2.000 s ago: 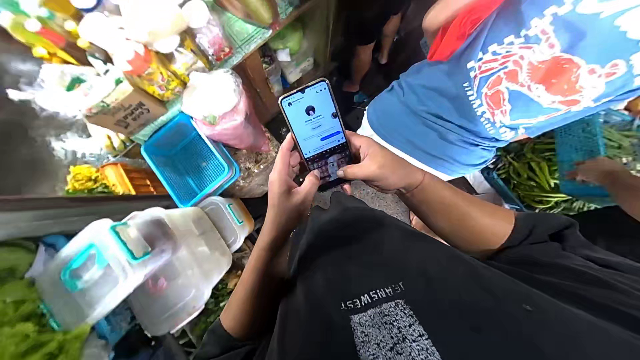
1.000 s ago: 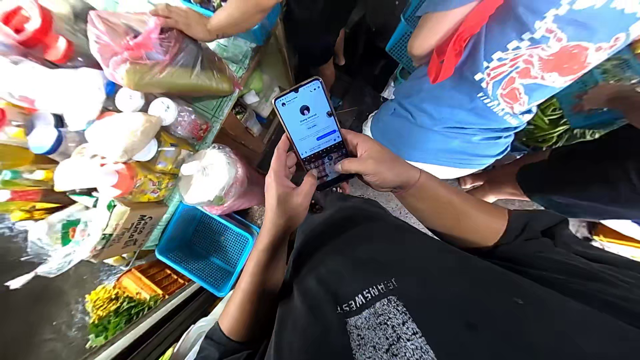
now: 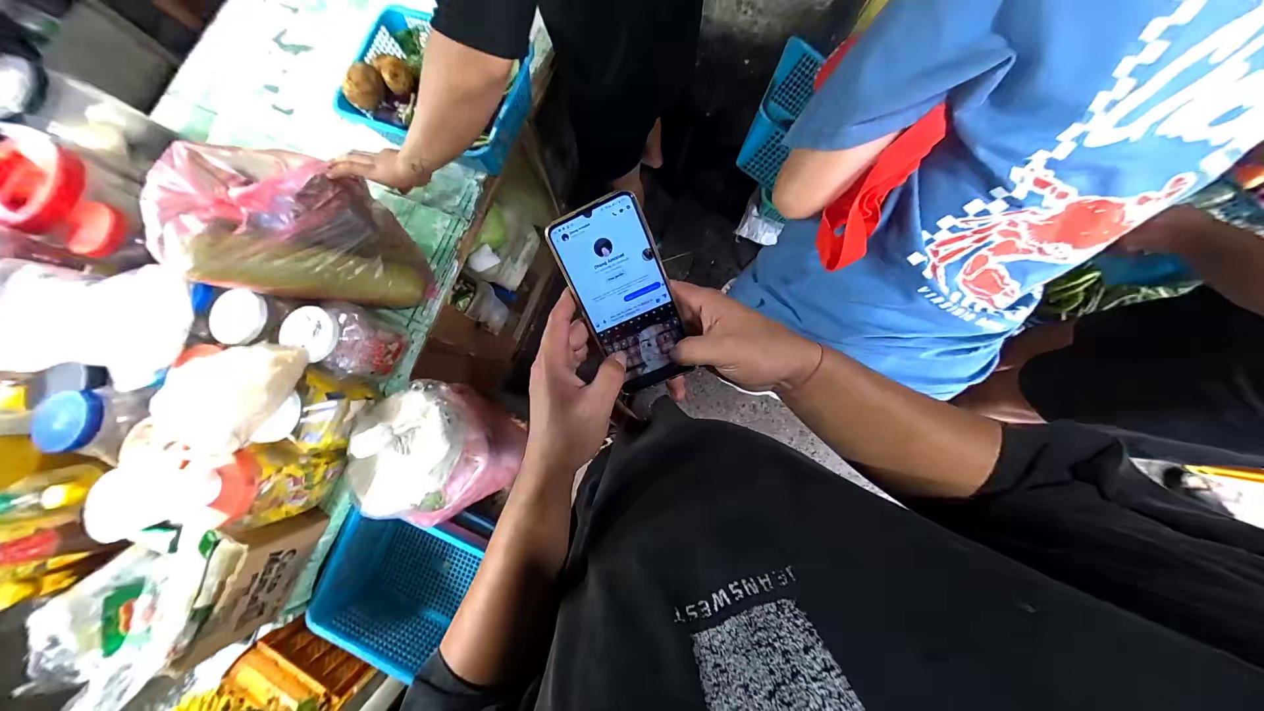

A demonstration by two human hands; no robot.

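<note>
A smartphone (image 3: pixel 617 276) is held upright in front of my dark shirt, its screen lit with a chat page and an on-screen keyboard. My left hand (image 3: pixel 573 390) grips its lower left side, the thumb at the keyboard's left part. My right hand (image 3: pixel 741 341) holds the lower right side, with its thumb over the keyboard's right part. The palms and the phone's back are hidden.
At left a stall table (image 3: pixel 449 222) bears jars, bottles and a pink plastic bag (image 3: pixel 286 227) under another person's hand (image 3: pixel 380 170). A blue plastic basket (image 3: pixel 395 583) stands at lower left. A person in a blue shirt (image 3: pixel 889 257) is close at right.
The view has shifted, showing more of the stall's far end. Another person's arm, absent two seconds ago, now reaches onto the pink bag. Both my hands still hold the phone.
</note>
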